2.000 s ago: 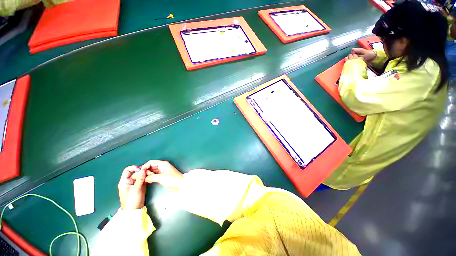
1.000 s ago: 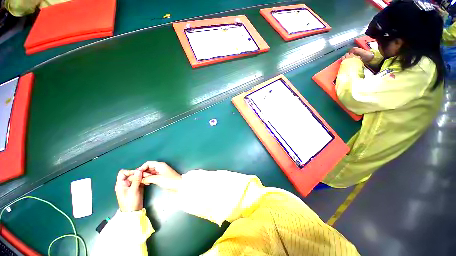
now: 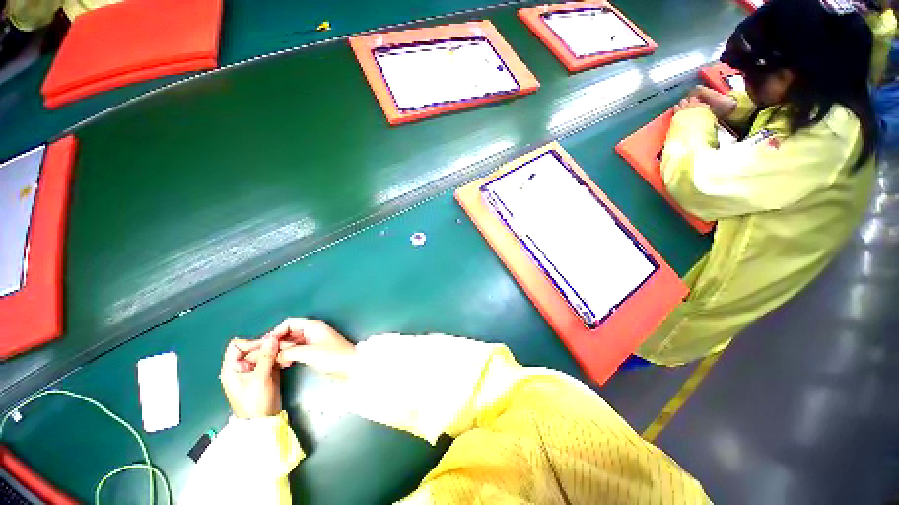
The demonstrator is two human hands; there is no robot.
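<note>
My left hand (image 3: 251, 378) and my right hand (image 3: 313, 347) are over the green bench at lower centre, fingertips together. Whether a small thing is between the fingers cannot be seen. A white display panel (image 3: 577, 237) with a thin dark edge lies on a red-orange foam pad (image 3: 631, 340) to the right, apart from my hands. A black connector with a green spot (image 3: 202, 446) lies beside my left sleeve.
A white card (image 3: 159, 392), a looped pale green cable (image 3: 123, 422) and a laptop corner (image 3: 18, 491) are at lower left. Panels on pads lie on the conveyor belt (image 3: 227, 187). Stacked pads (image 3: 138, 44) are across the line. A person in yellow (image 3: 769, 197) works at right.
The padded panels on the belt have shifted slightly to the right. My hands stay together with small finger movements. The view has shifted slightly.
</note>
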